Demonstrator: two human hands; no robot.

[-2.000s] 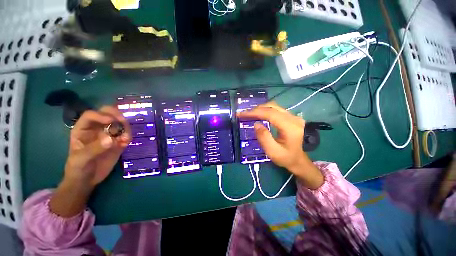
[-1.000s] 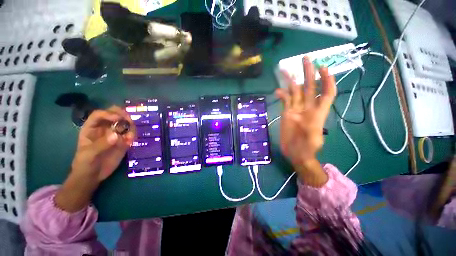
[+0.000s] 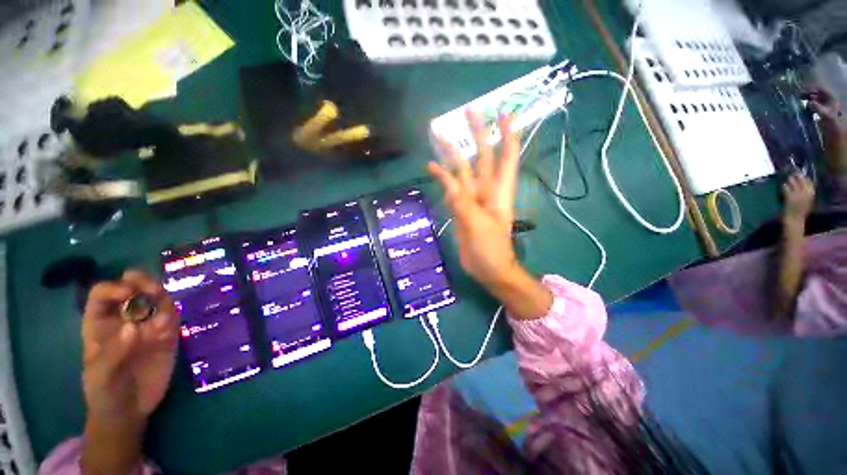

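Observation:
My left hand is at the lower left and holds a small shiny metallic ring in its fingertips, beside the left phone. My right hand is raised with its fingers spread and holds nothing. It is right of the phone row, its fingertips over the near edge of the power strip. Several phones lie side by side with dark purple screens: the leftmost phone, another phone, a third phone and the rightmost phone.
White cables run from the right phones' bottom edges. Dark blocks with yellow strips and a yellow sheet lie behind. White perforated trays stand at the back and right. A tape roll and another person's hand are at the right.
The view has turned and shifted, so the bench looks tilted. My right hand has left the rightmost phone and opened wide. My left hand still holds the ring.

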